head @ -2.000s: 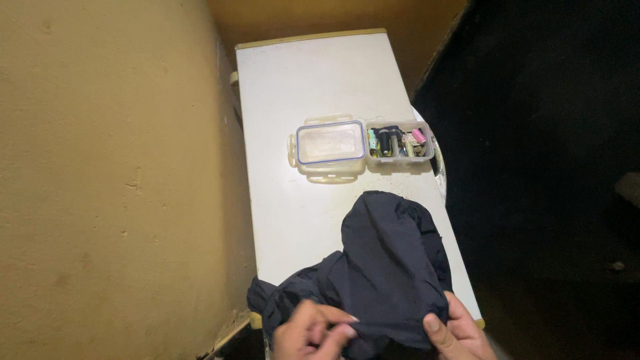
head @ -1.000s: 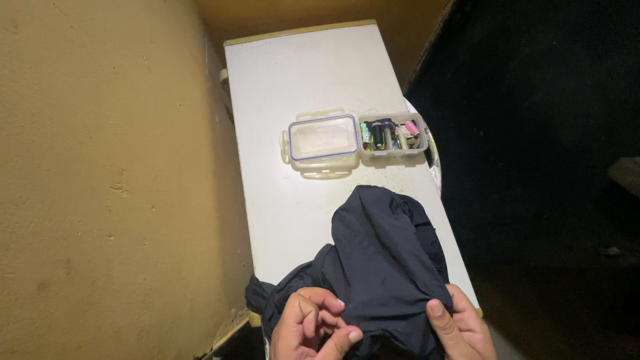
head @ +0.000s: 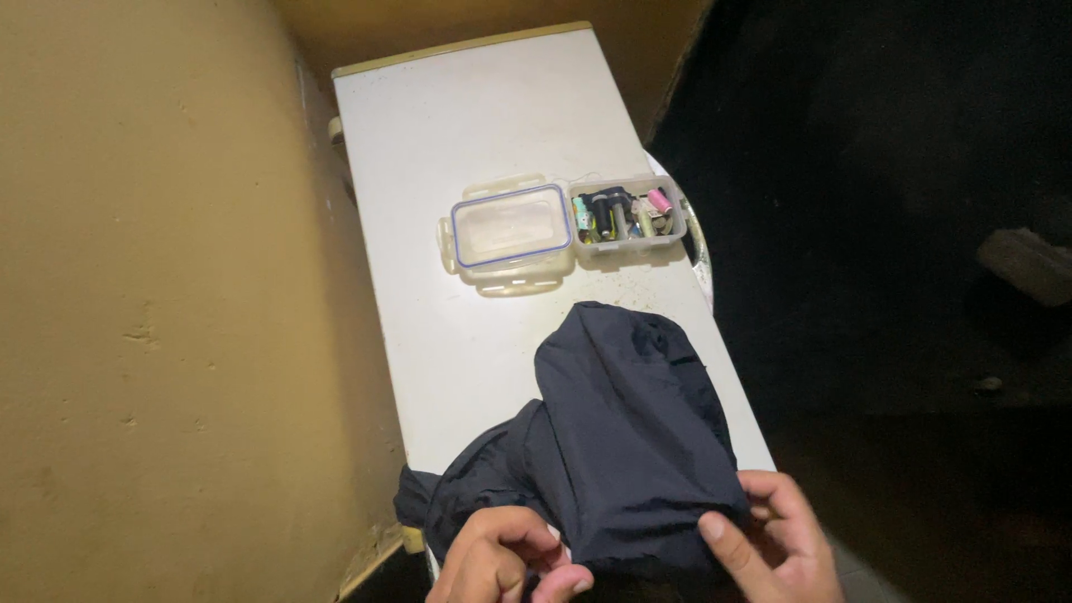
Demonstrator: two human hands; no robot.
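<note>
A dark navy piece of fabric lies bunched over the near end of a white table. At its lower right edge my right hand grips the cloth between thumb and fingers. My left hand is at the fabric's lower left part, thumb and fingertips close together; whether they pinch cloth or something small is not clear. Beyond the fabric stands an uncovered clear plastic box of thread spools, a pink spool among them. Left of the box lies its plastic lid with a blue seal.
A tan wall runs along the table's left side. Right of the table the floor is dark, with a pale blurred object on it. Part of a white rounded item shows beside the table's right edge, near the box.
My left hand's fingers have shifted at the fabric's lower edge. My right hand stays at the fabric's lower right corner. The box and lid have not moved on the table.
</note>
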